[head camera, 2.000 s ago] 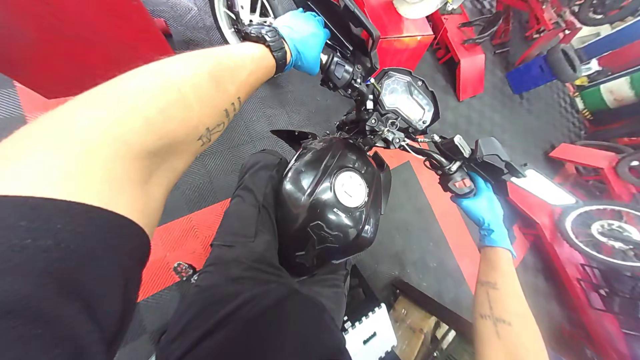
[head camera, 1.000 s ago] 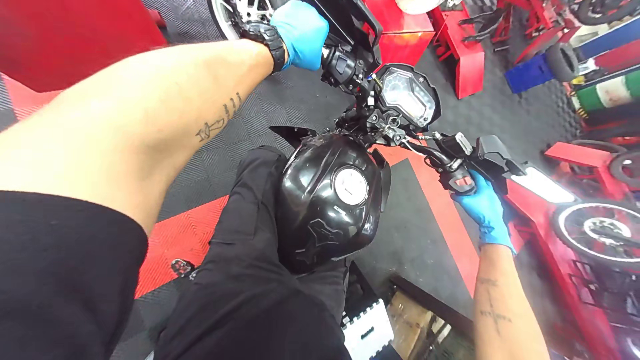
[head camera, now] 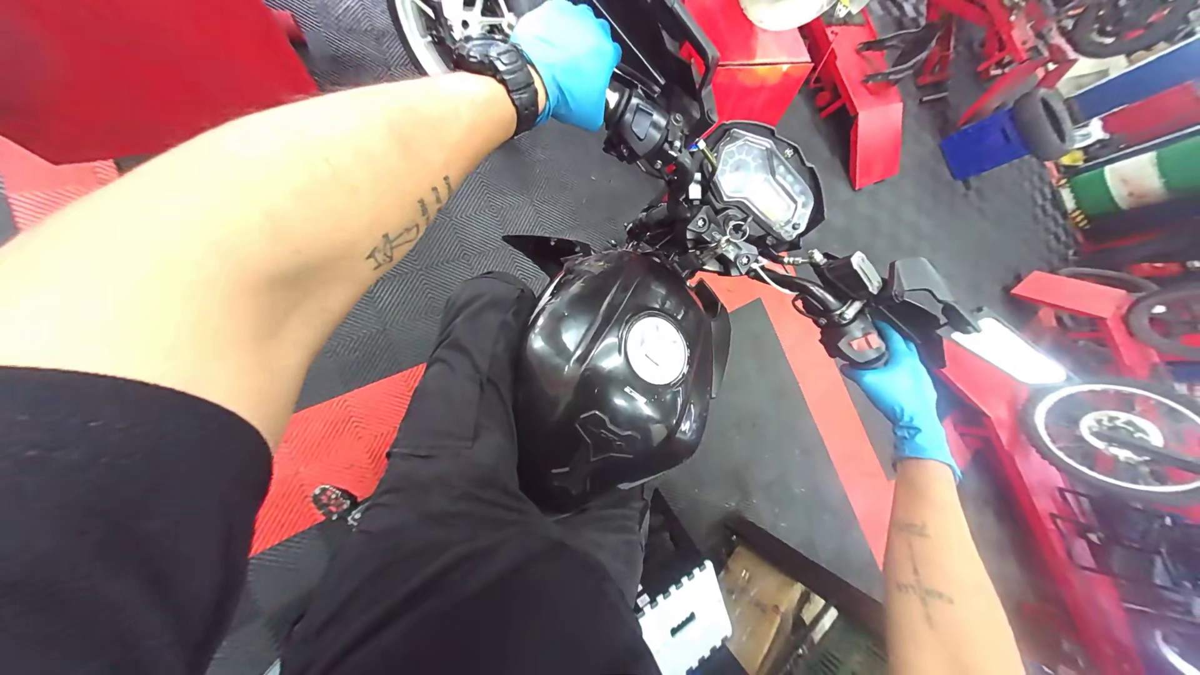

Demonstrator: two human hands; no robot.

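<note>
I straddle a motorcycle with a glossy black fuel tank (head camera: 600, 375), which has a round silver filler cap (head camera: 656, 350). My left hand (head camera: 567, 64), in a blue glove, is closed around the left handlebar grip, beside a black switch cluster (head camera: 645, 129). My right hand (head camera: 895, 389), also blue-gloved, wraps the right handlebar grip beside the switch housing (head camera: 858, 342); its fingers are partly hidden. Between the handlebars are the instrument cluster (head camera: 764, 181) and a key ring at the ignition (head camera: 738, 229).
Red stands (head camera: 862, 122) and a blue container (head camera: 984, 145) are ahead. At right, a wheel (head camera: 1120, 436) is beside a long red lift. A white case (head camera: 684, 614) lies low near an open box with wooden parts. A red cabinet-like surface (head camera: 141, 75) fills the upper left.
</note>
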